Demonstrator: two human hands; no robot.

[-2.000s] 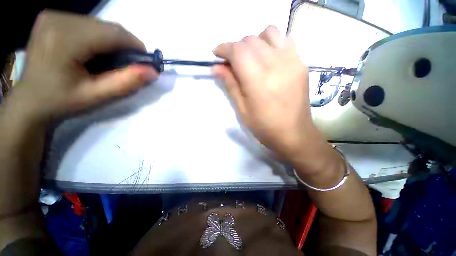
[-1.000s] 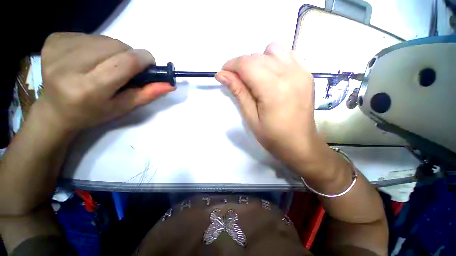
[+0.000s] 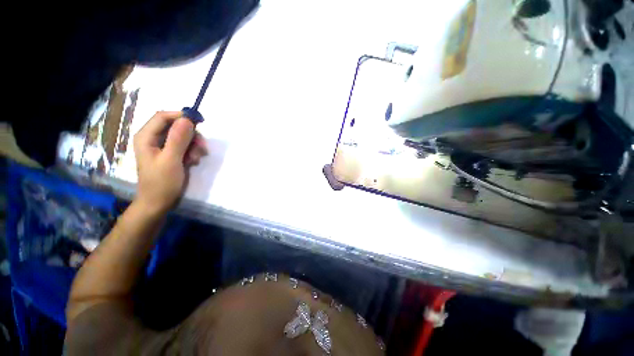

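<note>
My left hand (image 3: pixel 164 156) is over the left part of the white table, closed around the handle of a screwdriver (image 3: pixel 211 75). Its dark shaft points up and away, and its far end meets a large dark shape at the top left. The cream-white sewing machine head (image 3: pixel 514 59) fills the upper right, with a green-blue lower edge. The needle area under it is partly hidden and washed out by glare. The machine bed (image 3: pixel 389 170) has a dark outline and a small brown piece at its near left corner. My right hand is not in view.
The white table (image 3: pixel 271 153) ends in a worn grey front edge. A blue plastic basket (image 3: pixel 52 201) stands below at the left. Torn brown and white material (image 3: pixel 115 128) lies at the table's left side. A red-edged thing (image 3: pixel 427 323) is under the table at the right.
My view has turned and shifted. My left hand has moved the screwdriver away from the needle area, its shaft now pointing up. My right hand has let go of the shaft and left the picture.
</note>
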